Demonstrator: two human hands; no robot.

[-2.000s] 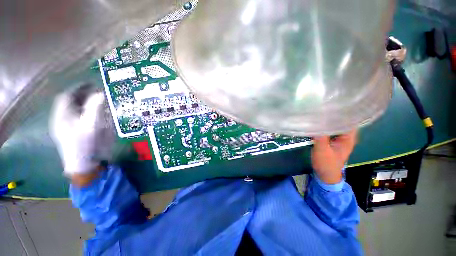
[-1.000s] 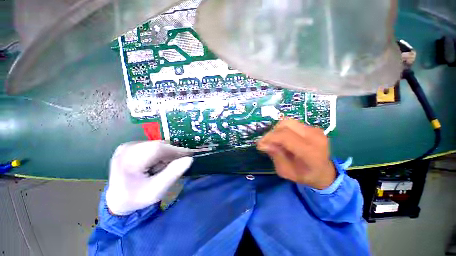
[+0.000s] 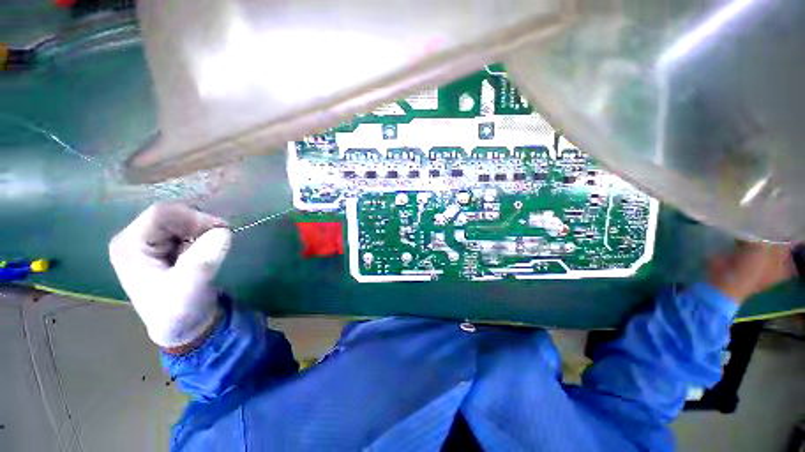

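Note:
The green circuit board [image 3: 494, 225] with a white border lies on the mat in front of me, its far part hidden by the hoods. My left hand [image 3: 172, 265], in a white knit glove, is left of the board and pinches a thin silvery solder wire [image 3: 260, 219]. The wire's free end points toward the board's left edge. My right hand [image 3: 748, 267], bare and blurred, is beyond the board's right edge, partly covered by the hood's rim. I cannot tell what its fingers do.
Two cloudy fume hoods [image 3: 238, 62] hang over the board's far side, one at the right [image 3: 706, 115]. A red block [image 3: 320, 238] lies at the board's left edge. A blue-and-yellow tool [image 3: 25, 268] is at the far left bench edge. A black box [image 3: 733, 380] is below the bench.
My left hand has moved left, away from the board's front edge. My right hand has moved far right, off the board. The view has shifted, and the hoods cover different parts.

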